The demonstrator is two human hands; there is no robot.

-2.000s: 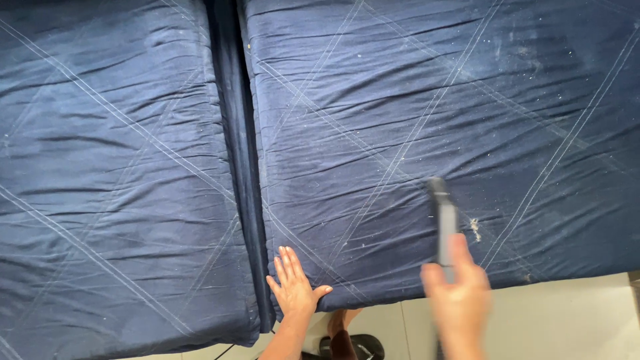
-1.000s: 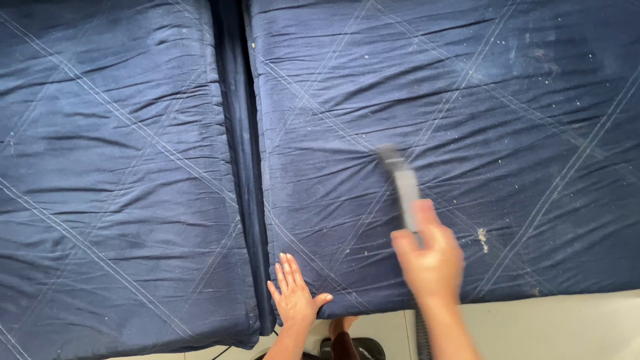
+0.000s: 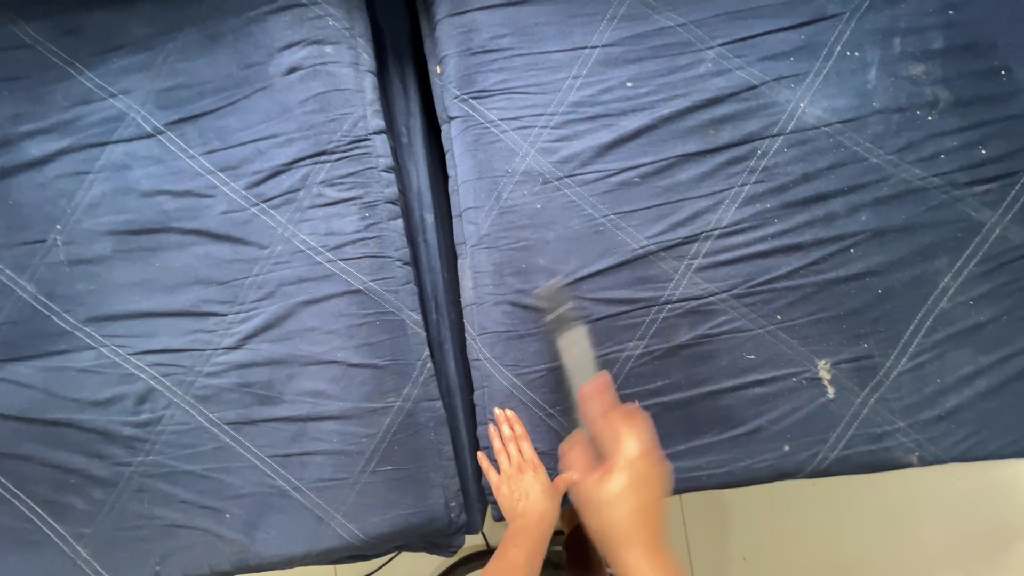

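My right hand (image 3: pixel 620 472) grips a grey and black vacuum cleaner nozzle (image 3: pixel 572 340), blurred by motion, its dark head over the right navy cushion (image 3: pixel 720 200). My left hand (image 3: pixel 520 476) lies flat, fingers spread, on the front left corner of that same cushion and holds nothing. The tip of its thumb is close to my right hand; whether they touch I cannot tell. White double stitching crosses the wrinkled fabric. Pale crumbs (image 3: pixel 826 378) and small specks lie on the cushion, right of the nozzle.
A second navy cushion (image 3: pixel 200 280) lies on the left, parted from the right one by a dark gap (image 3: pixel 432 240). Below the front edge are light floor tiles (image 3: pixel 840 528), a thin black cable (image 3: pixel 384 564) and a partly hidden dark round object.
My right hand has swept the nozzle leftward across the right cushion, from beside the pale crumbs to nearer the gap. My left hand has stayed at the cushion's front left corner.
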